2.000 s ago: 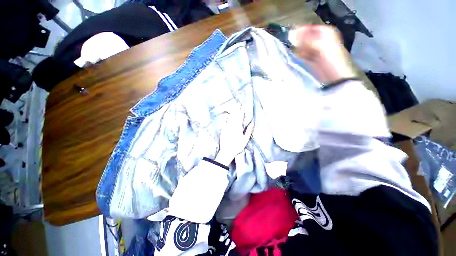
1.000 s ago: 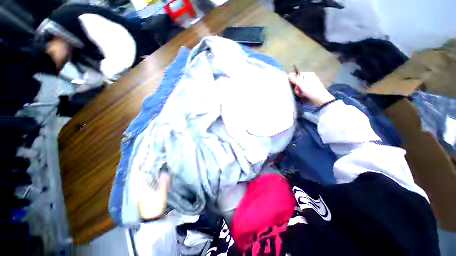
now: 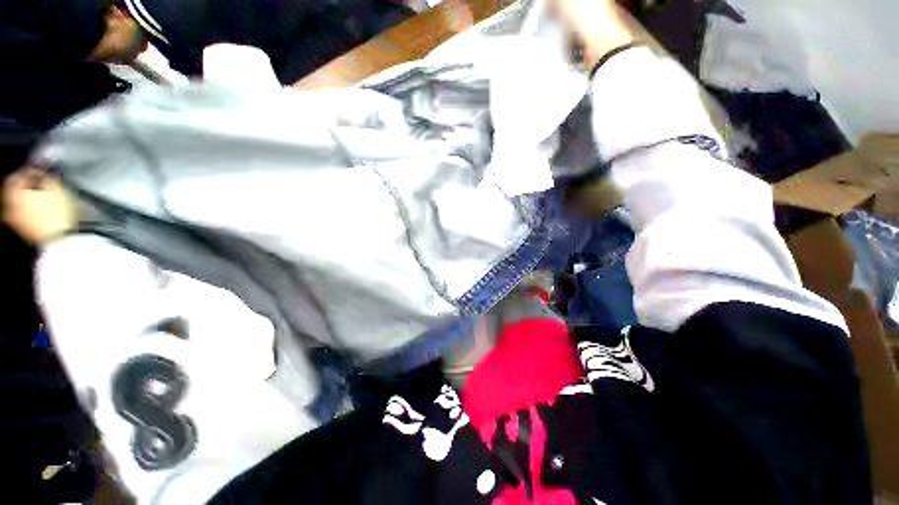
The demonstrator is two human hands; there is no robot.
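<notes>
The denim jacket [image 3: 286,178], pale inner side showing, is stretched across the table and over my front. A darker blue stitched band [image 3: 508,271] runs along its lower edge near my lap. My left hand [image 3: 41,205], blurred, is at the far left, closed on the jacket's outer end. My right hand [image 3: 589,25] is at the top, partly cut off by the picture's edge, beside the jacket's upper part. Its fingertips are not clear, and I cannot tell what it holds.
The brown wooden table [image 3: 394,44] shows behind the jacket. Another person [image 3: 237,30] in dark clothing with white stripes is at the top left. A cardboard box [image 3: 838,187] with clear bags [image 3: 872,256] is at the right. Dark clothes [image 3: 779,128] lie at the upper right.
My left hand has moved far out to the left and the jacket is now spread wide that way. My right hand has moved up and away from me. The phone is out of sight.
</notes>
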